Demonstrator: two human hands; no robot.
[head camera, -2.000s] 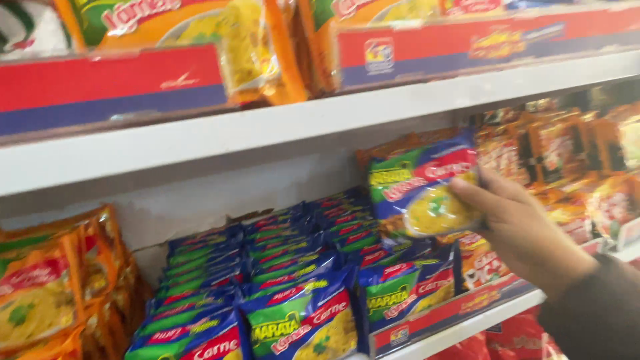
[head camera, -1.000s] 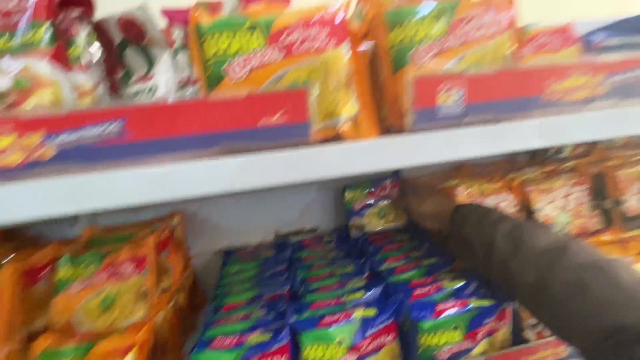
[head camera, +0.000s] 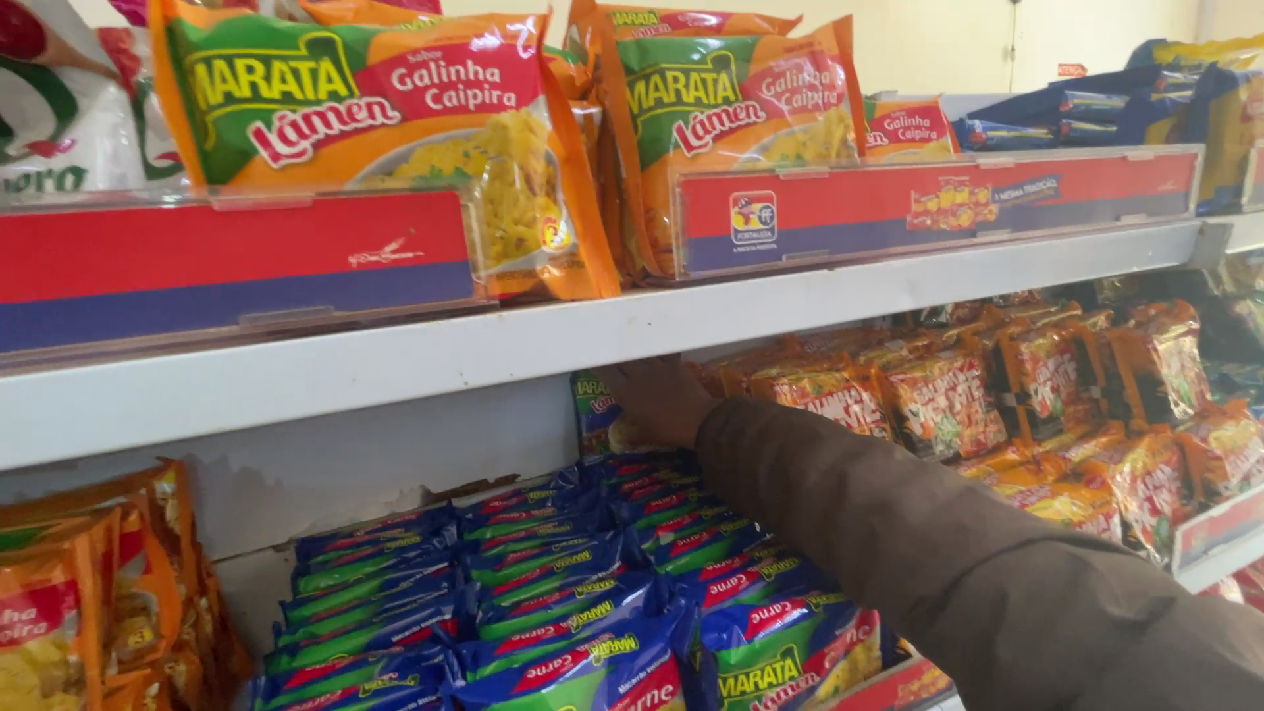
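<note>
My right hand (head camera: 664, 403), in a dark brown sleeve, reaches deep into the lower shelf, just under the upper shelf's edge. Its fingers lie over a blue and green instant noodle packet (head camera: 594, 410) that stands upright at the back, near the shelf's back panel. The fingertips are in shadow, and the hand hides much of the packet. Below and in front of the hand, rows of blue and green noodle packets (head camera: 553, 583) lean one behind another. My left hand is not in view.
The white edge of the upper shelf (head camera: 592, 341) runs close above my hand. Orange noodle packets (head camera: 365, 138) stand on that shelf behind price-rail strips. Other orange packets fill the lower shelf at the left (head camera: 59, 592) and at the right (head camera: 943, 400).
My right hand has moved from the front of the shelf, where it held up a blue packet, to the back of the rows. The view has shifted.
</note>
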